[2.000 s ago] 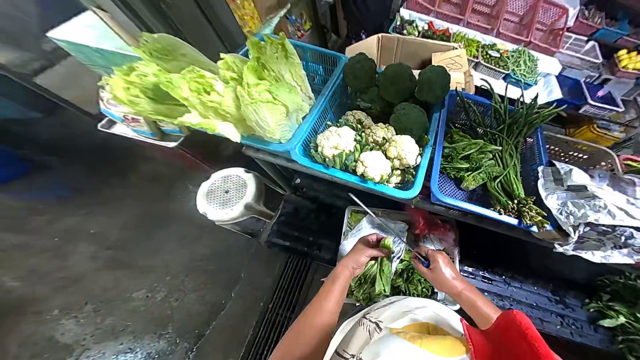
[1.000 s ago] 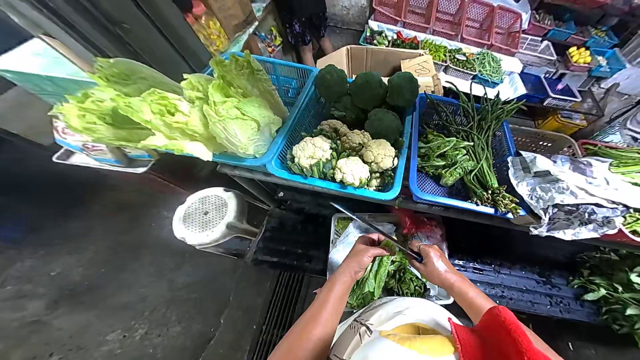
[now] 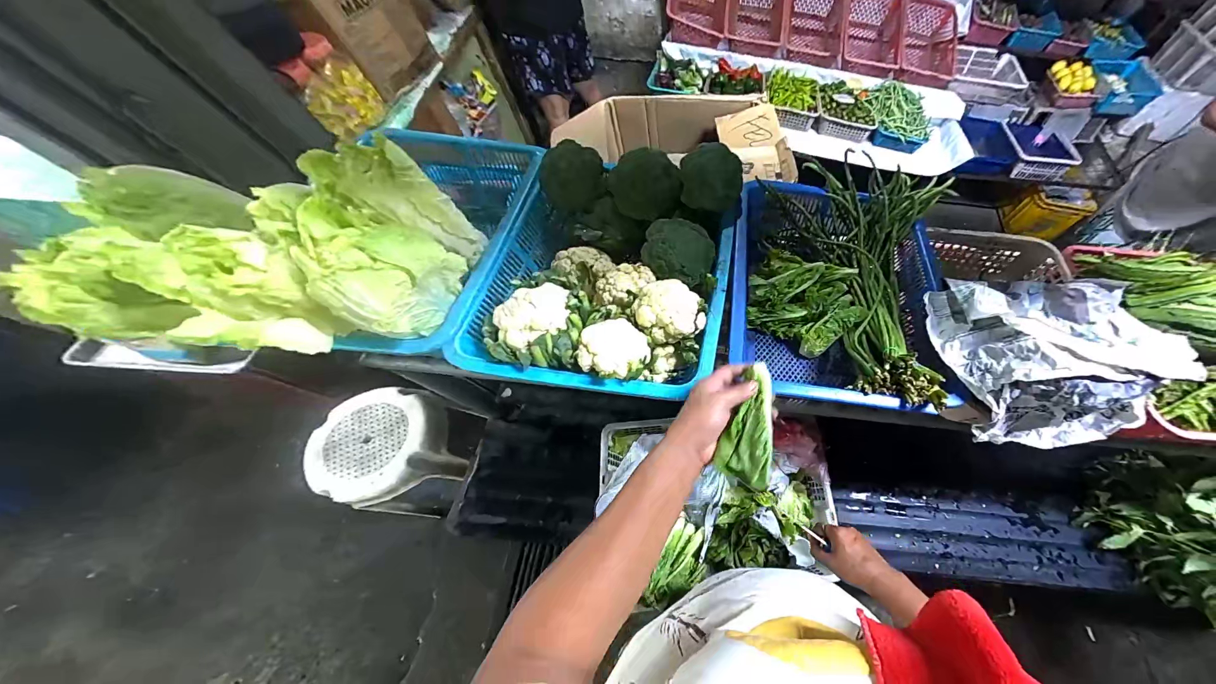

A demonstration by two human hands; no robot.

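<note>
My left hand point(image 3: 708, 415) is raised near the front rim of the blue crates, closed around a small bunch of leafy greens point(image 3: 749, 439). Lower and to the right, my right hand point(image 3: 848, 556) grips the handle of a knife point(image 3: 815, 539); most of the blade is hidden among the greens. Between and below the hands lies a white plastic basket point(image 3: 828, 494) holding plastic bags and cut leafy greens point(image 3: 746, 540). More pale-stemmed greens point(image 3: 677, 562) lie at its near left side, close to my lap.
Blue crates hold lettuce point(image 3: 370, 256), cauliflower point(image 3: 613, 348) with broccoli point(image 3: 646, 183), and long beans with greens point(image 3: 879, 313). A white plastic stool point(image 3: 366, 446) stands left. Crumpled newspaper point(image 3: 1045, 351) lies right. Leafy bunches point(image 3: 1159, 522) rest lower right. A person's legs point(image 3: 554, 95) show behind.
My hands have moved apart: the left has risen toward the crates with the greens, the right has dropped lower right with the knife. The blade, plain to see before, is now mostly hidden.
</note>
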